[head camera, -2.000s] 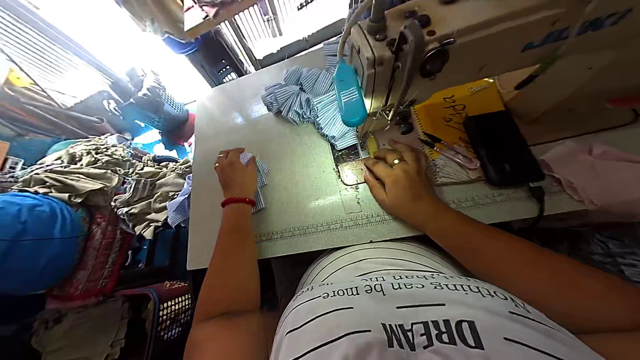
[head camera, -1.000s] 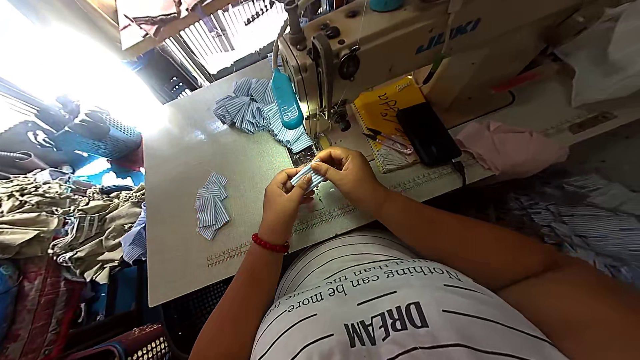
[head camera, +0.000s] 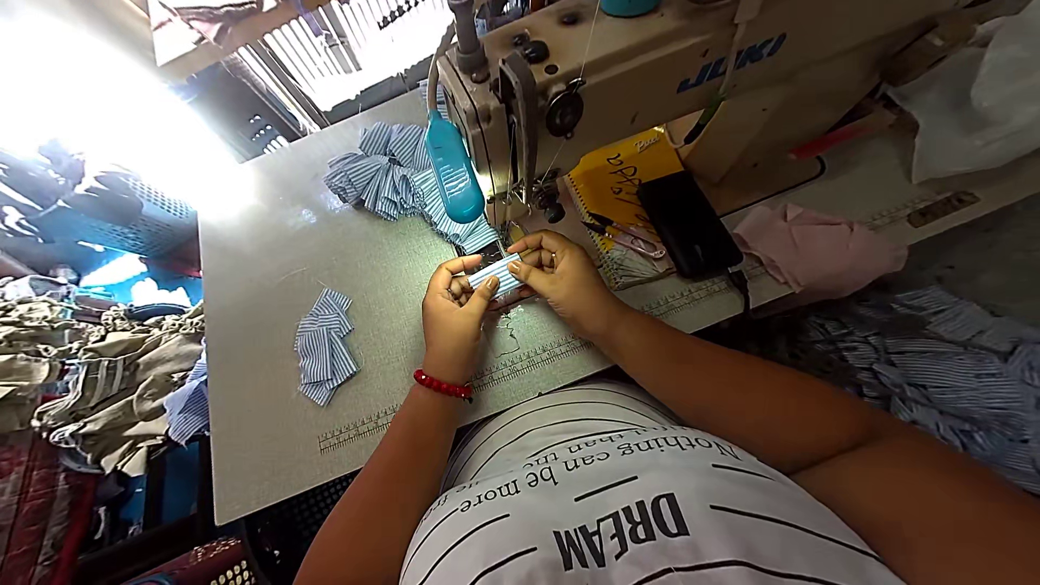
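A small folded piece of blue-and-white striped fabric (head camera: 497, 277) is pinched between my two hands, just in front of the sewing machine's needle area. My left hand (head camera: 455, 313) grips its left end with thumb and fingers, and my right hand (head camera: 561, 280) pinches the right end. Behind them stands the Juki sewing machine (head camera: 626, 89), with a teal lamp (head camera: 455, 166) hanging at its head. A gathered heap of striped fabric (head camera: 382, 175) lies behind and left of the needle, one strip running toward it. Several small striped pieces (head camera: 325, 349) overlap on the table at left.
Right of the needle lie a yellow notebook (head camera: 626, 175), thread snips (head camera: 626, 236), a black phone (head camera: 691, 223) with a cable, and pink cloth (head camera: 821, 248). A printed ruler scale (head camera: 528, 357) runs along the table's front edge. Khaki garments (head camera: 122, 366) are piled beyond the left side.
Two seconds ago my left hand was on the small striped pieces at left; it has moved right to meet my right hand. Both now hold one piece. The view has shifted.
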